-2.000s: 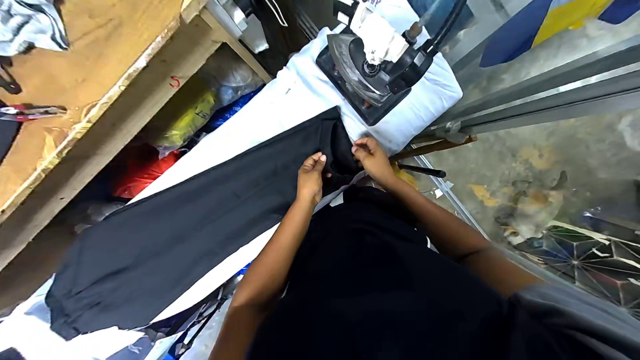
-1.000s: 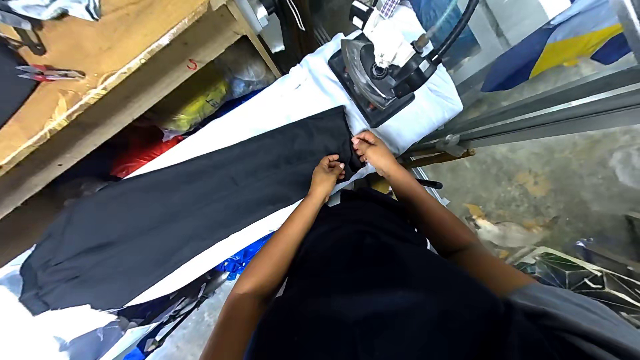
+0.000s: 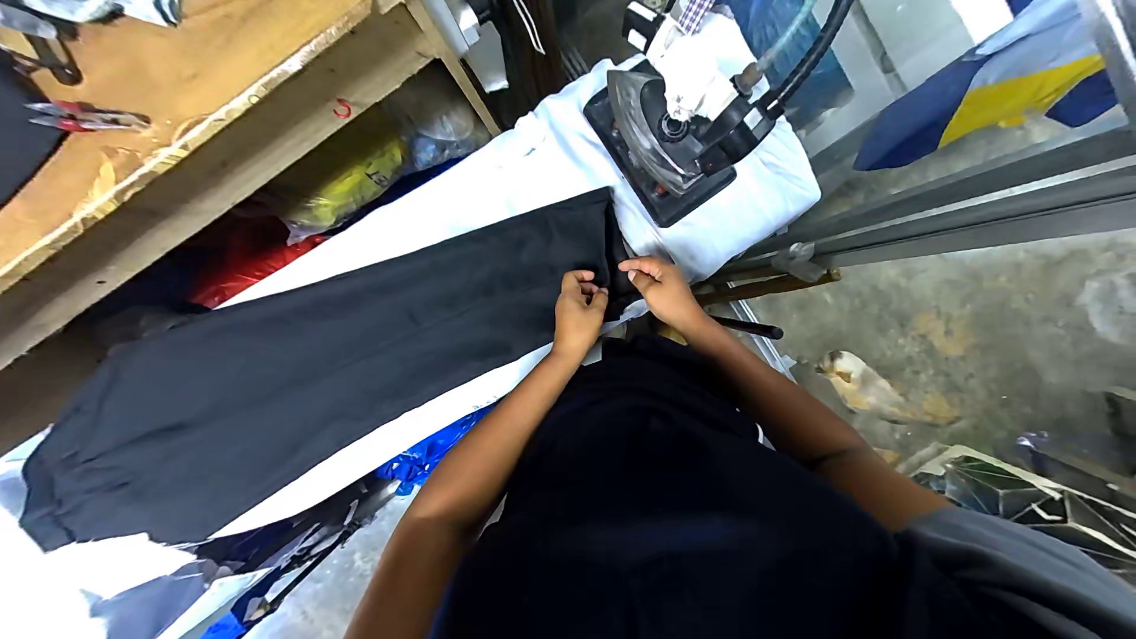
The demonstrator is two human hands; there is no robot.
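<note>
A long black garment (image 3: 355,337), perhaps a trouser leg, lies flat along a white cloth-covered ironing board (image 3: 506,177). At its right end, my left hand (image 3: 581,311) pinches the open hem between thumb and fingers. Facing it across the hem, my right hand (image 3: 657,288) has its thumb and forefinger at the other edge of the fabric. A clothes iron (image 3: 666,133) with a dark soleplate and a white cloth wrapped at its handle rests on a black pad just beyond the hem.
A wooden table (image 3: 257,98) runs along the upper left, with red-handled pliers (image 3: 89,116) on it. Plastic bags (image 3: 355,182) fill the shelf below. Metal rails (image 3: 958,213) cross the right side. A cat (image 3: 874,386) lies on the concrete floor. A black hose (image 3: 812,53) rises from the iron.
My hands have stayed at the hem; the left has drawn closer to the hem edge since the frame of one second ago. Two seconds ago the garment end lay more open between them.
</note>
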